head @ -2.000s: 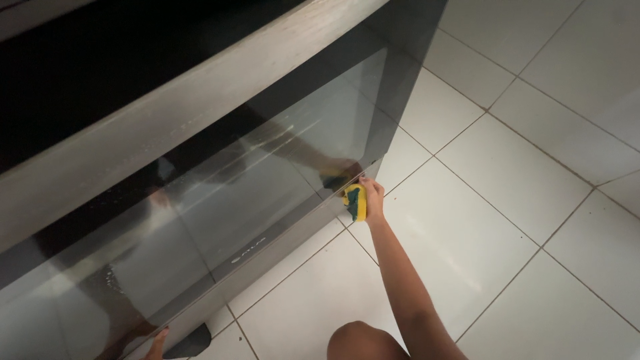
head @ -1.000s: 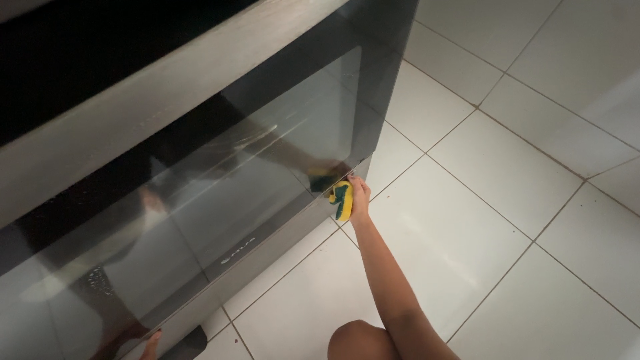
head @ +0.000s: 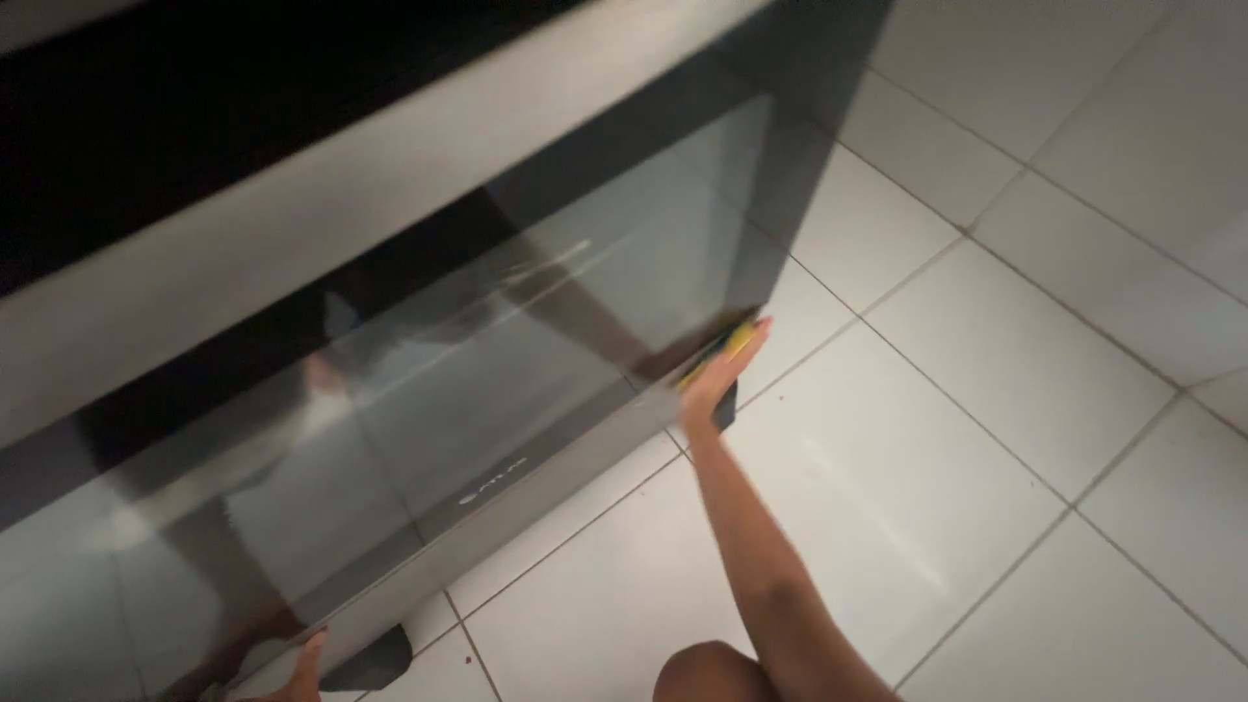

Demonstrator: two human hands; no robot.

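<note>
My right hand (head: 720, 378) presses a yellow and dark green sponge (head: 733, 343) against the lower right corner of a stove's glass oven door (head: 546, 361). The fingers lie along the sponge, pointing up and to the right. At the bottom left, my left hand (head: 302, 673) touches the metal strip (head: 546, 497) below the door glass; only part of it shows, and nothing can be seen held in it. The glass reflects both arms. A silvery band (head: 390, 166) crosses the stove front above the glass.
Black stove feet (head: 375, 663) stand on the white tiled floor (head: 936, 458). A tiled wall (head: 1121, 127) rises at the upper right. My knee (head: 712, 673) shows at the bottom edge. Small dark specks lie on the floor tiles.
The right hand has turned from gripping the bunched sponge at the stove's bottom edge to pressing it flat at the glass corner. The left hand stays at the lower left edge.
</note>
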